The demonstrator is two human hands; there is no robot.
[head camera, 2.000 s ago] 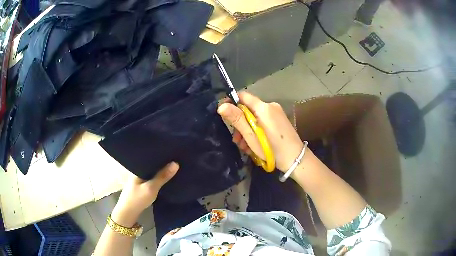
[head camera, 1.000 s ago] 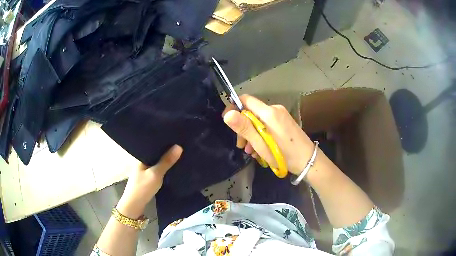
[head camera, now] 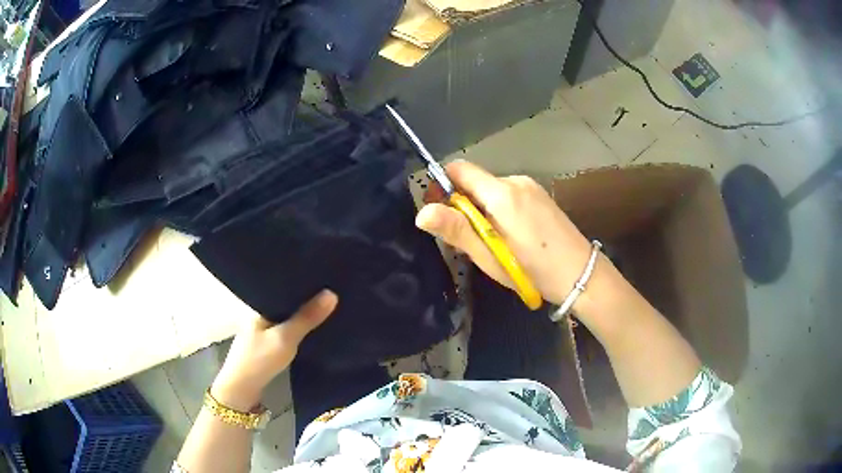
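A black fabric panel lies over my lap, its upper left part against the pile. My left hand grips its lower left edge, thumb on top and fingers hidden underneath. My right hand holds scissors with yellow handles. The silver blades point up and left at the panel's upper right corner and look nearly closed. Whether they touch the cloth I cannot tell. The pile of black panels lies at the upper left, several pointed corners hanging toward me.
The pile rests on a cardboard sheet. An open carton stands at the right. A blue crate is at the lower left. A black cable and a round dark base are beyond the carton. Dark scraps dot the floor.
My right hand with the scissors has shifted slightly right, and the blades look more closed. The panel's upper folds have changed shape. My left hand keeps its grip, a little lower.
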